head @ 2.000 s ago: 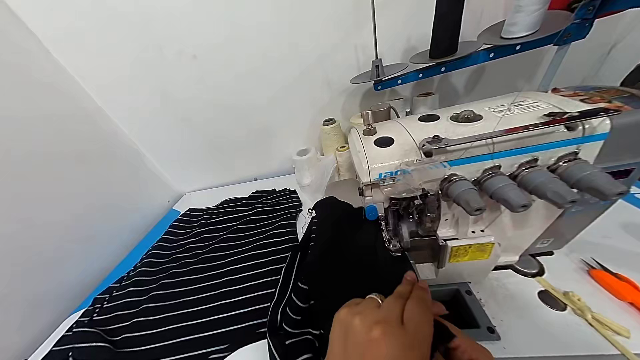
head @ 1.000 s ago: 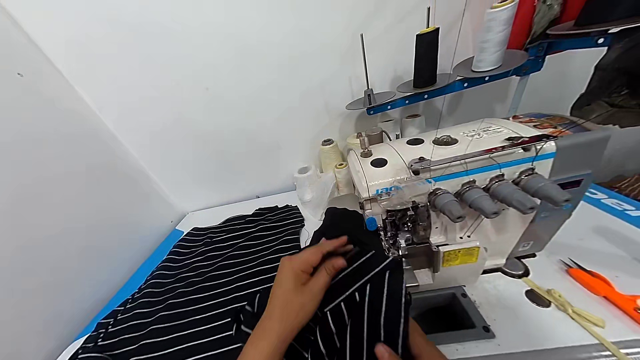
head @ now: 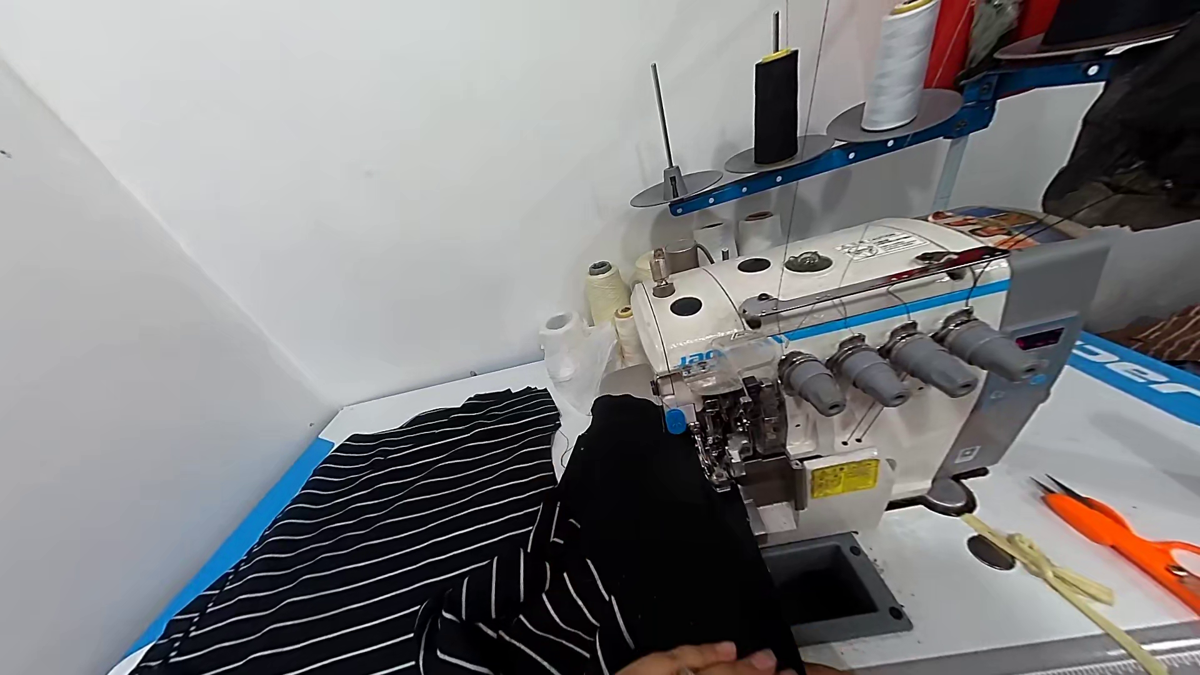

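Note:
Black fabric [head: 647, 525] runs under the presser-foot area [head: 722, 459] of a white overlock sewing machine [head: 825, 300] and down toward the bottom edge. My left hand [head: 708, 660] lies on the lower part of this fabric, with only its fingers in view. A sliver of my right hand [head: 825, 669] shows beside the fabric's right edge; the rest is cut off. Black fabric with white stripes [head: 403, 516] spreads flat to the left, and a bunched striped part [head: 525, 600] lies beside the plain black fabric.
Orange-handled thread snips [head: 1116, 534] and a knotted cream strip [head: 1041, 562] lie right of the machine. A dark square opening with a grey frame [head: 886, 600] is in the tabletop. Thread cones [head: 607, 292] stand behind; a blue thread stand [head: 825, 164] is above.
My left hand, raised over the fabric a second ago, is now down at the bottom edge. The striped folds that covered the black fabric near the machine now lie to its left.

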